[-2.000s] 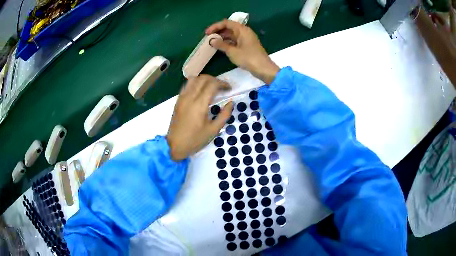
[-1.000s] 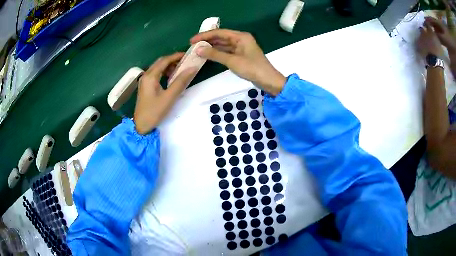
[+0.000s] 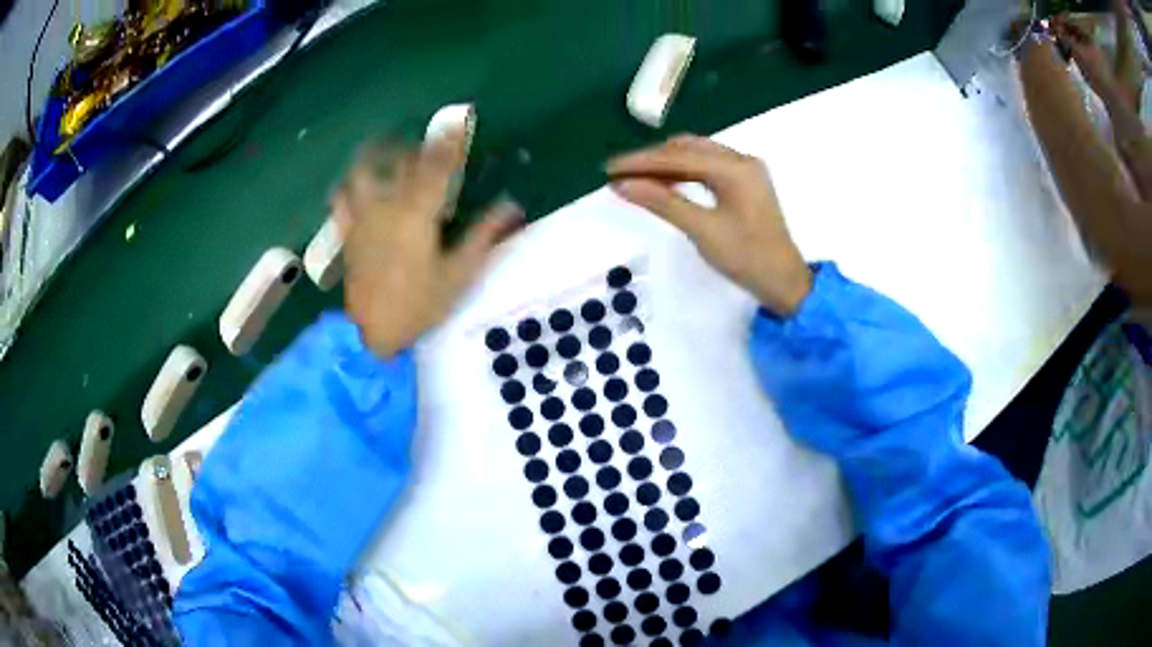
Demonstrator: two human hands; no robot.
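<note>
A sheet of black round stickers [image 3: 595,451] lies on the white bench cover in front of me. My left hand [image 3: 411,247] is blurred over the green belt, its thumb spread from the fingers. A cream-white housing [image 3: 452,123] shows just beyond its fingers; whether they touch is unclear. Another housing [image 3: 325,255] lies on the belt, partly hidden by that hand. My right hand [image 3: 726,209] is above the bench edge, thumb and index tips close together; I cannot tell if a sticker is between them.
More housings [image 3: 260,300] lie along the belt [image 3: 543,76], one farther right [image 3: 661,78]. Denser sticker sheets [image 3: 123,544] and a housing [image 3: 164,506] are at the left end. A blue bin [image 3: 152,89] stands beyond the belt. Another person's arms [image 3: 1074,139] are at the right.
The housing that both hands held is no longer between them. My left hand has opened and shifted over the belt; my right hand has moved right, away from it. Housings shift left in view.
</note>
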